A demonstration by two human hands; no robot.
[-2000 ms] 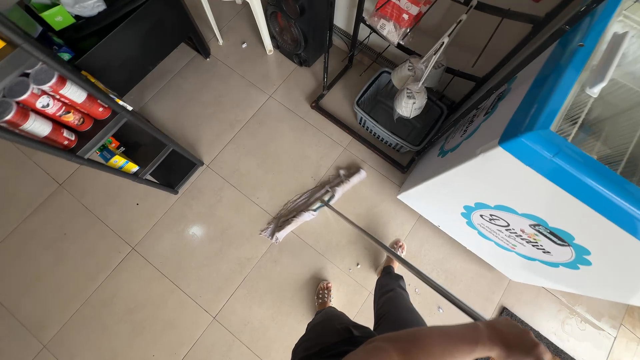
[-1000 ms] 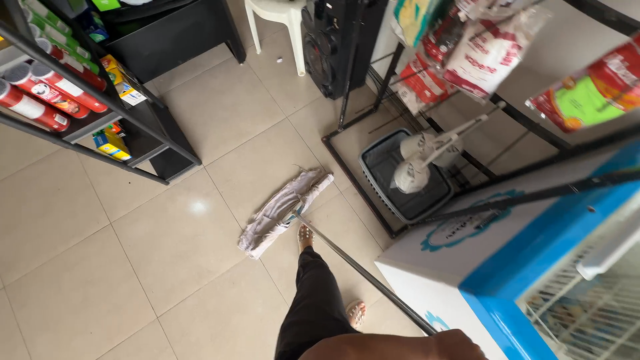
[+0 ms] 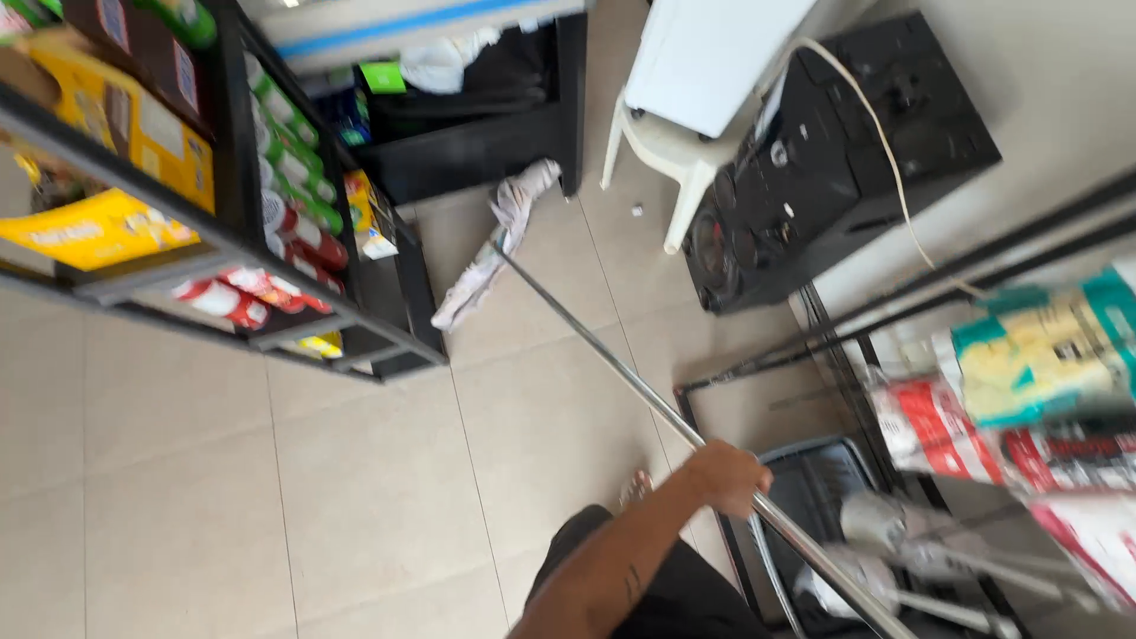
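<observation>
My left hand (image 3: 729, 479) is closed around the metal pole (image 3: 612, 359) of a floor mop, with my forearm coming up from the bottom edge. The pole runs from the lower right corner up to the mop's head, which is draped with a pale, crumpled cloth (image 3: 475, 280). This cloth lies on the tiles between the end of the black shelf and the black counter, its far end close to the counter's leg. My right hand is out of view.
A black shelf (image 3: 413, 293) with snack cans and boxes stands left. Behind are a black counter (image 3: 461, 151), a white plastic chair (image 3: 683, 164) and a black loudspeaker (image 3: 799, 177). At right, a black metal rack (image 3: 763, 359) holds bagged goods, beside a dark basket (image 3: 812, 479). One sandalled foot shows.
The mop's head has moved away from beside my feet to the gap between shelf and counter. My left hand, earlier at the bottom edge, now shows fully on the pole. The view has turned.
</observation>
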